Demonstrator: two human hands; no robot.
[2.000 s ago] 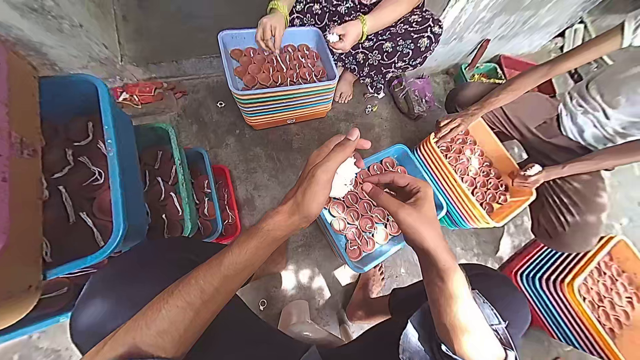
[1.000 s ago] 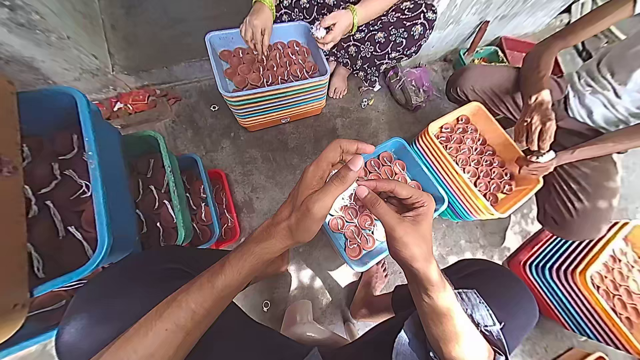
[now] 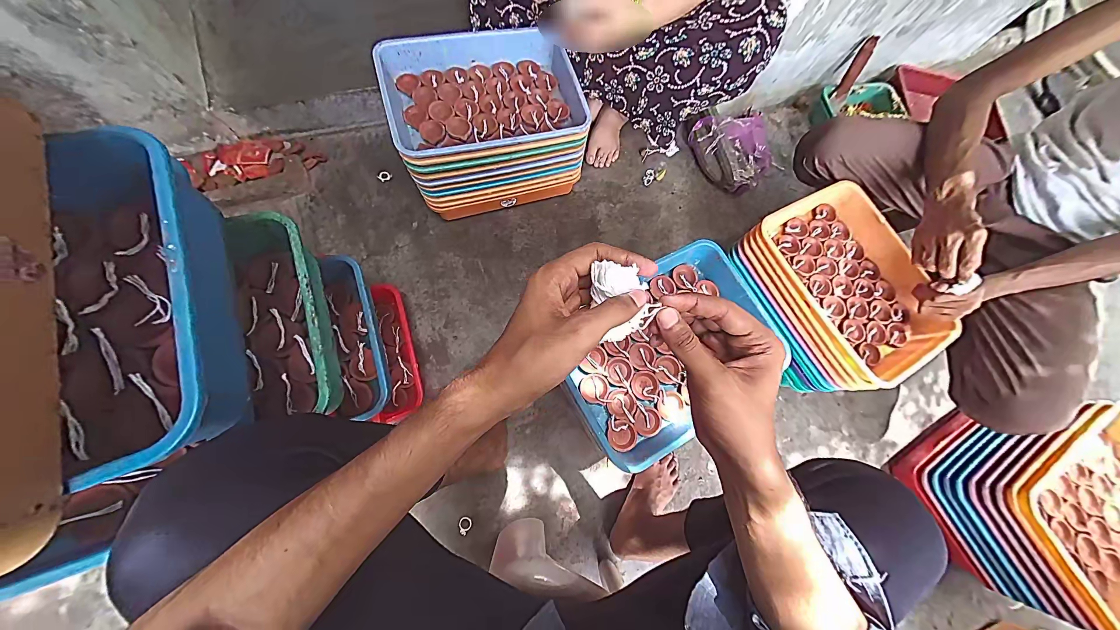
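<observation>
A bundle of white cotton wicks (image 3: 614,282) is held in my left hand (image 3: 564,306), above a blue plastic tray (image 3: 645,461). My right hand (image 3: 726,350) pinches at the bundle's edge between thumb and forefinger, where thin white strands show. Below both hands, small reddish clay lamps (image 3: 645,385) sit in rows in the tray, many with a white wick in them. My hands and wrists hide part of the tray and its lamps.
Stacked trays (image 3: 499,179) of lamps stand ahead; others (image 3: 862,363) stand at right beside a seated co-worker (image 3: 954,227) holding something white. More stacked trays (image 3: 989,507) stand lower right. Blue (image 3: 179,289), green (image 3: 324,332) and red (image 3: 411,350) tubs hold lamps and wicks at left.
The person at the back has drawn their hand away from the lamps in the stacked tray. My hands stay together at the white bundle, its strands now more exposed.
</observation>
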